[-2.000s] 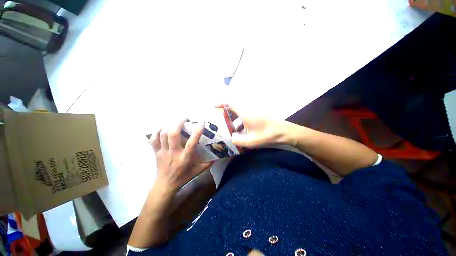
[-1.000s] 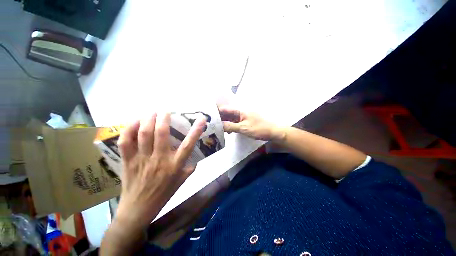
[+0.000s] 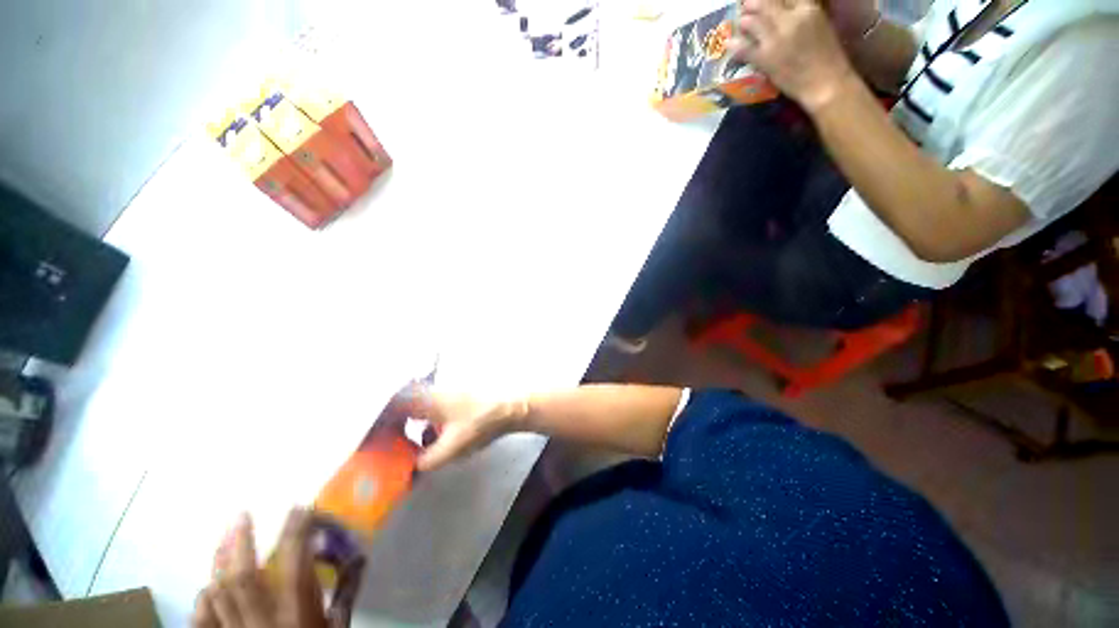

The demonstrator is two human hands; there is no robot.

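Observation:
An orange retail box [image 3: 368, 485] lies between my two hands, low and left of centre, over the white table [image 3: 491, 221]. My right hand [image 3: 464, 423] grips its far end, where a small white and dark part shows by the fingers. My left hand [image 3: 264, 579] is blurred and partly cut off by the bottom edge, with fingers on the yellow and purple near end. The box's underside and contents are hidden.
Several orange boxes [image 3: 319, 166] stand together at upper left. A co-worker's hand [image 3: 792, 49] holds another printed box [image 3: 712, 68] at upper right. A red stool [image 3: 804, 356], dark green case [image 3: 55, 276] and brown carton edge [image 3: 86, 613] also show.
The view has swung right, bringing the co-worker and the grouped boxes into sight. The box in my hands now shows an orange side instead of the white printed one.

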